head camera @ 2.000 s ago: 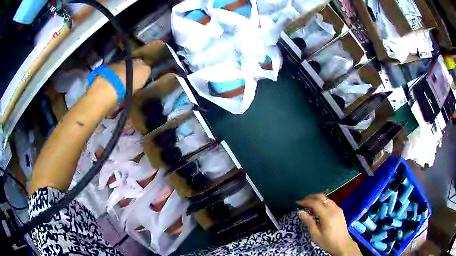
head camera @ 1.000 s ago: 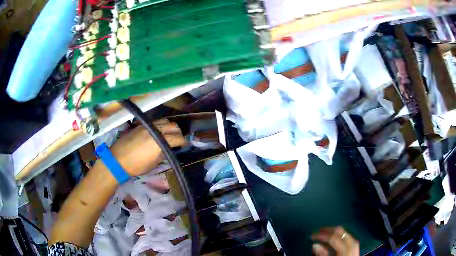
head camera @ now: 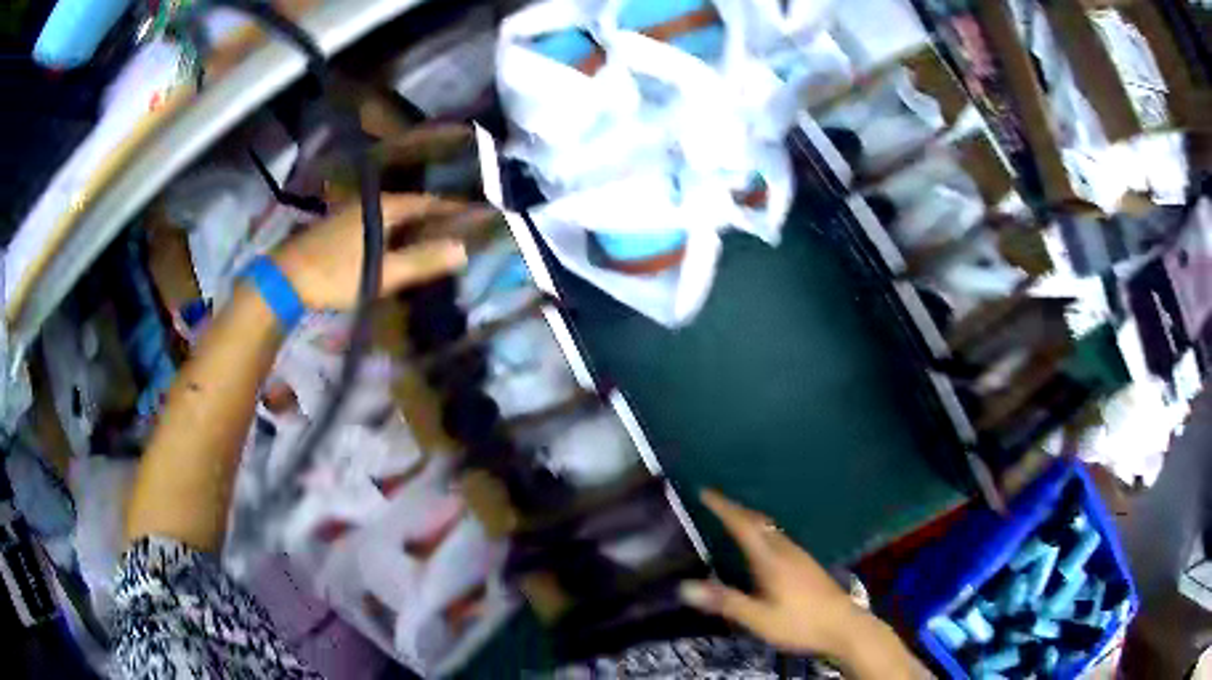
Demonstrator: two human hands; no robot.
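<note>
A row of open retail boxes [head camera: 572, 348] with white edges runs down the left of the dark green mat [head camera: 784, 385], with whitish pouches inside. My left hand [head camera: 386, 253], with a blue wristband, is over the upper end of this row, fingers extended and apart; the picture is blurred, and I see nothing held in it. My right hand [head camera: 771, 578] is low over the near end of the mat, beside the row's lower end, fingers spread and empty.
White plastic bags [head camera: 651, 146] with blue and brown contents lie at the mat's far end. More bags [head camera: 386, 505] lie left of the boxes. A second open box row [head camera: 917, 239] stands right. A blue crate [head camera: 917, 585] is lower right. A black cable [head camera: 370, 199] crosses the view.
The view swung up to the shelf with green boards and back down. My left hand's fingers have spread over the row. My right hand has shifted left towards the lower boxes, fingers extended.
</note>
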